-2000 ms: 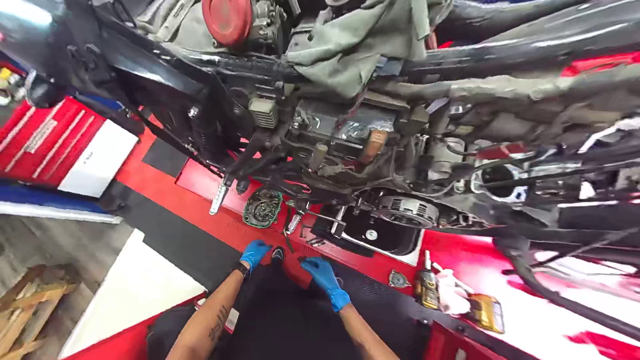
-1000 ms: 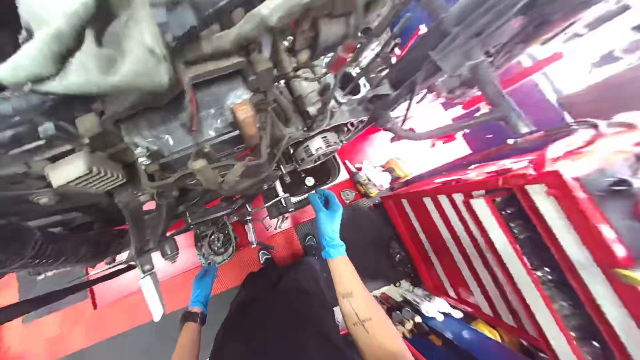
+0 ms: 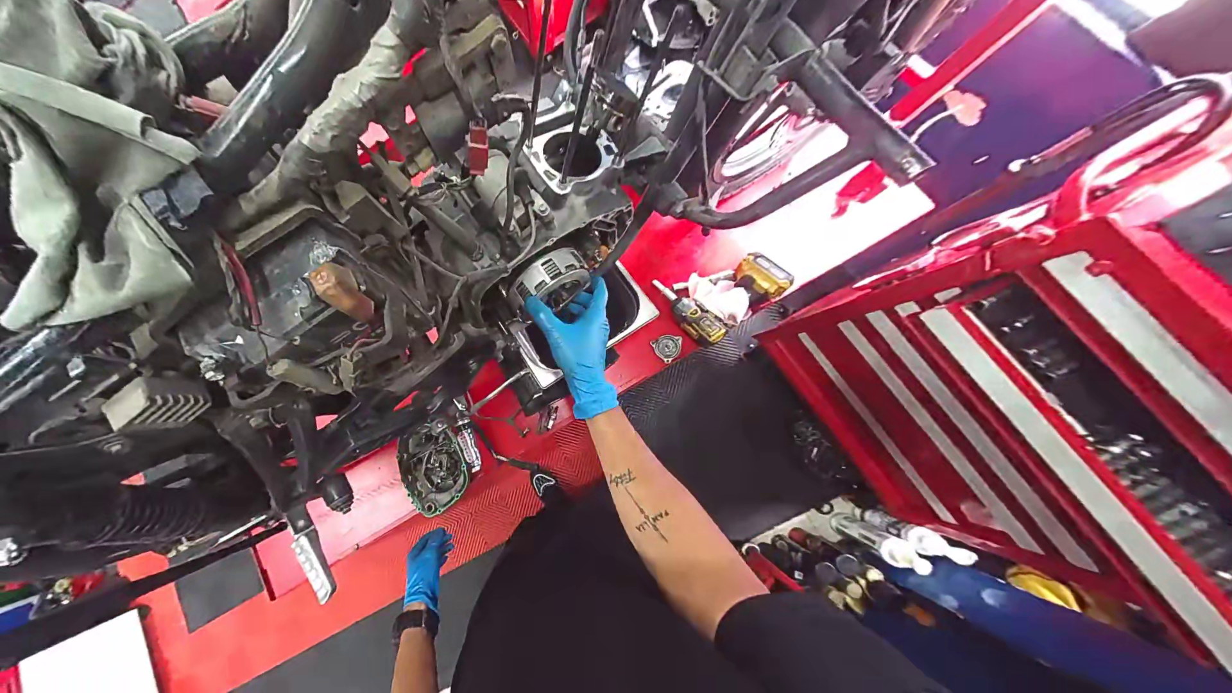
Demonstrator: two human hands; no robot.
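Note:
My right hand [image 3: 576, 348], in a blue glove, reaches to the motorcycle engine's exposed clutch basket [image 3: 552, 275], fingers spread at its lower rim. Whether it grips the basket is unclear. Below the engine sits a black drain pan [image 3: 624, 310]. My left hand [image 3: 425, 570], also gloved in blue, hangs low with fingers partly curled, under the removed engine side cover [image 3: 433, 466] with its green gasket edge; I see nothing in it. Above the clutch lies the open cylinder bore [image 3: 570, 154] of the engine.
Yellow-and-black power tools [image 3: 764, 275] and a round metal part [image 3: 666, 347] lie on the red lift right of the pan. A red tool chest [image 3: 866, 404] with an open drawer stands at the right. A footpeg [image 3: 312, 564] juts out at lower left. A grey-green cloth [image 3: 87, 183] drapes the frame.
My right hand has moved from low in front of the bike up to the clutch basket. My left hand stays low, near the side cover. The view has swung to the right.

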